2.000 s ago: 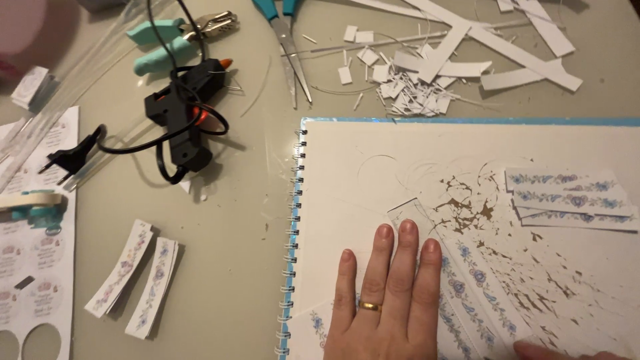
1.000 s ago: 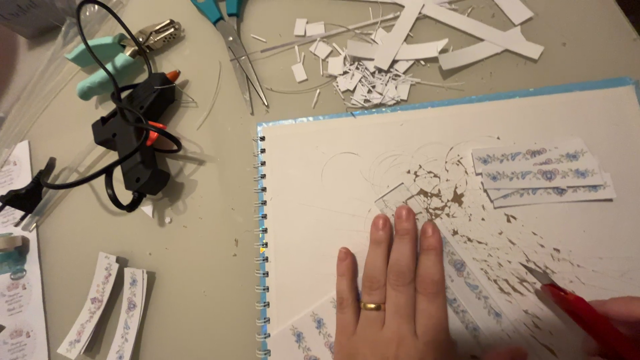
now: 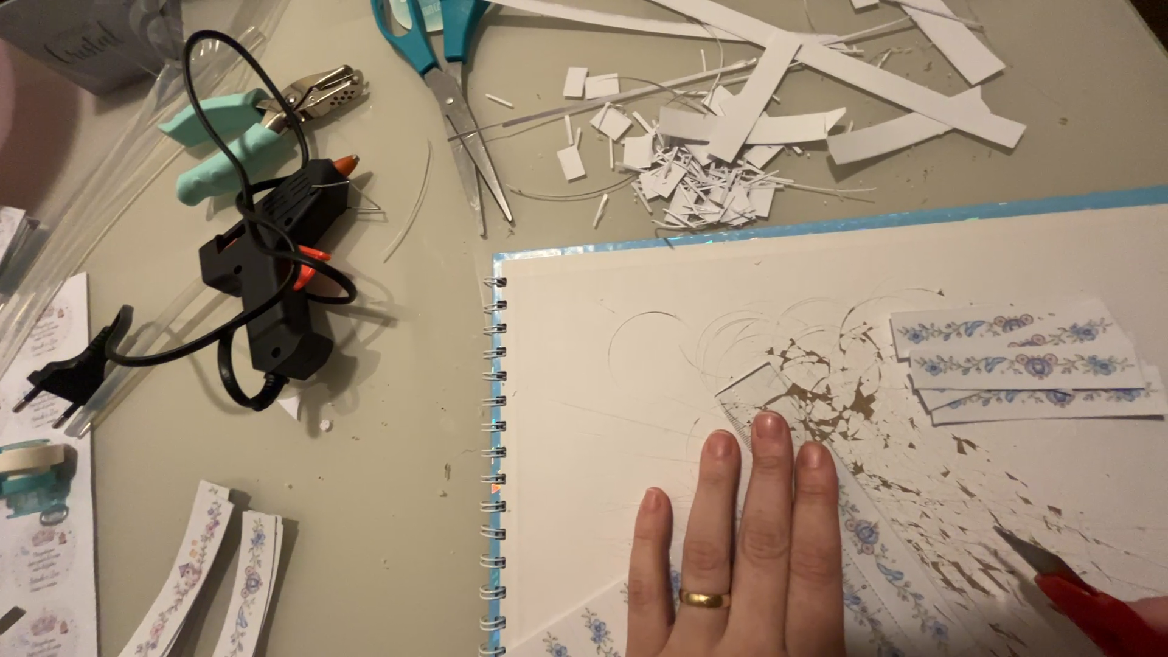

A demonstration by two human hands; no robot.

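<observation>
My left hand [image 3: 748, 557], with a gold ring, presses flat on a clear ruler [image 3: 750, 394] that lies over a sheet printed with blue flower borders [image 3: 881, 557]. The sheet rests on the scored cover of a spiral-bound book [image 3: 584, 438]. At the lower right edge my right hand [image 3: 1152, 620], mostly out of view, holds a red craft knife [image 3: 1086, 602], its blade pointing up and left over the cover. Cut floral strips [image 3: 1022, 365] lie overlapping on the cover's right side.
Beyond the book lie paper scraps [image 3: 703, 182], white paper strips [image 3: 912, 82] and teal-handled scissors [image 3: 465, 137]. To the left are a black glue gun [image 3: 292, 265] with its cord, a mint-handled hole punch [image 3: 228, 146], more floral strips [image 3: 192, 557] and a tape roll [image 3: 32, 459].
The red knife, not visible two seconds ago, came into view in my right hand and shows a little lower now. My left hand stays flat on the ruler.
</observation>
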